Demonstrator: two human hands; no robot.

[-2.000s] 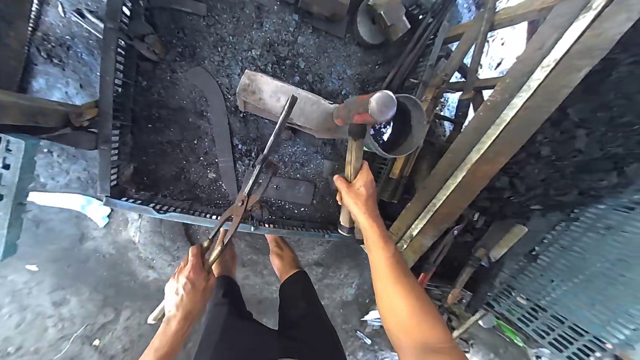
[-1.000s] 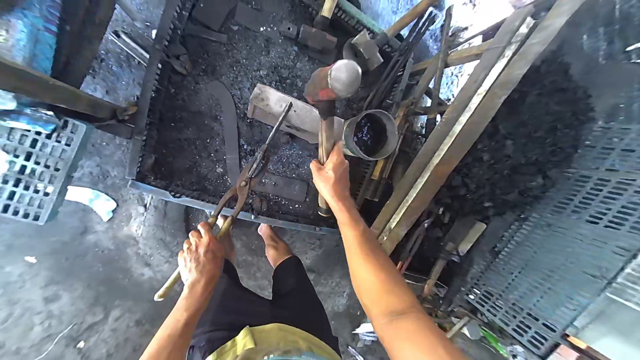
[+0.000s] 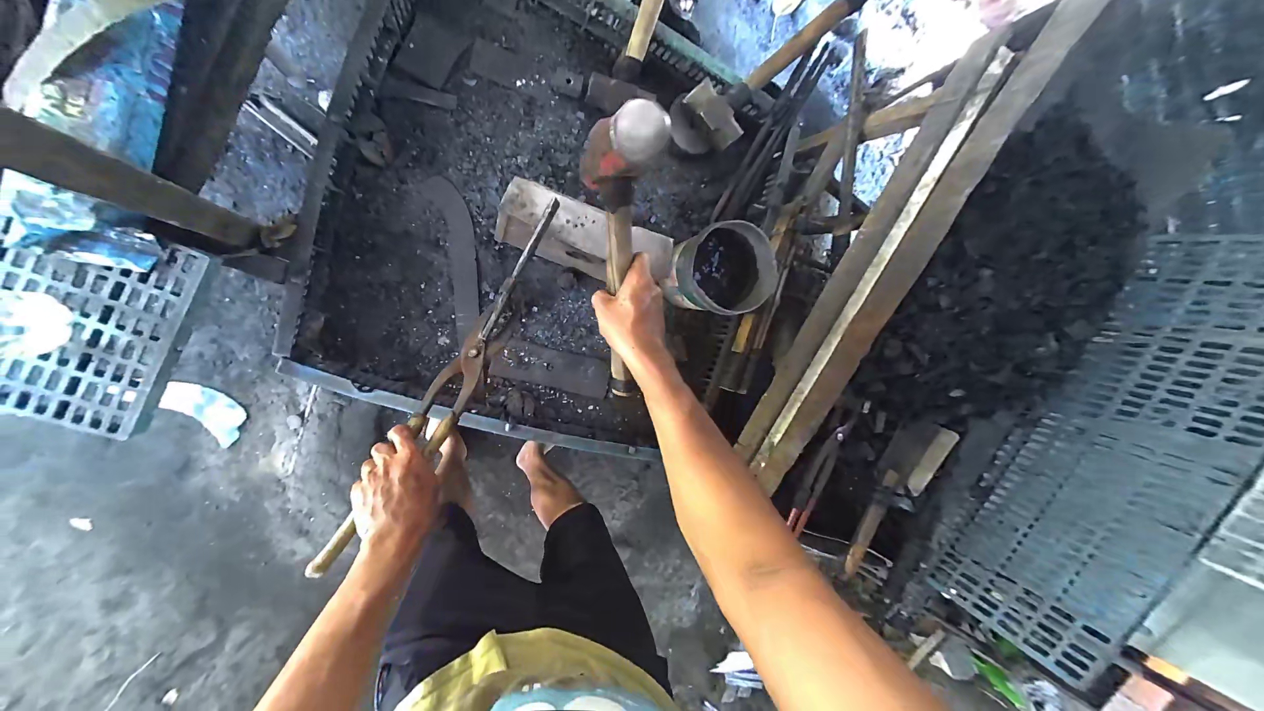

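My left hand (image 3: 395, 491) is closed around the handles of long metal tongs (image 3: 474, 352), whose jaws point up and right over the tray of dark grit. Whether the jaws hold a thin piece of metal, I cannot tell. My right hand (image 3: 634, 314) grips the wooden handle of a hammer (image 3: 619, 237), its rounded steel head up above the tray. Below the hammer lies a long, worn block (image 3: 553, 229). Beside my right hand stands a round can (image 3: 726, 269) with dark contents. A curved flat blade-like piece (image 3: 460, 252) and a flat dark bar (image 3: 553, 368) lie in the grit.
The tray's metal rim (image 3: 474, 420) runs just in front of my feet. More hammers (image 3: 706, 117) lie at the far side. Long wooden beams (image 3: 889, 247) slant along the right, with a heap of charcoal (image 3: 1017, 267) beyond. Plastic crates (image 3: 109, 341) flank both sides.
The view has shifted, showing more of the tray's far side. The hammer and tongs stay held; the hammer's head now points more straight away from me than in the oldest frame.
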